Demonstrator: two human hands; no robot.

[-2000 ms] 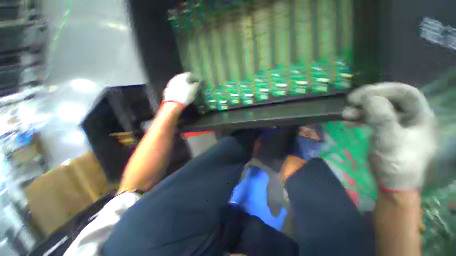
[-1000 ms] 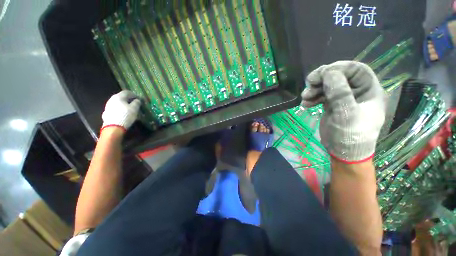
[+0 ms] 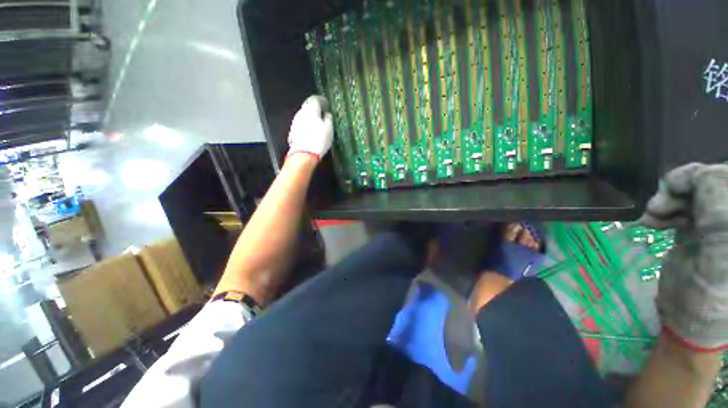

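A black bin (image 3: 479, 200) lies in front of me, above my knees. Long narrow green circuit boards (image 3: 512, 135) lie side by side in a row in it, their wider ends with small white parts toward me. My gloved left hand (image 3: 310, 127) is inside the bin's left side, its fingertips against the leftmost boards; whether it grips one is hidden. My gloved right hand (image 3: 693, 239) is at the right picture edge, partly cut off, beside the bin's near right corner. Its fingers are curled, and what is in them cannot be seen.
A second black bin (image 3: 187, 187) with brownish-yellow items stands left, with cartons (image 3: 108, 299) behind it. Thin green strips (image 3: 595, 267) litter the floor at right. A black sheet with white characters (image 3: 694, 119) lies beyond the bin. A blue shape (image 3: 427, 327) shows between my legs.
The view has swung left, so the bin and both hands appear further right. My left hand stays by the leftmost boards. My right hand now sits a little lower beside the bin's corner.
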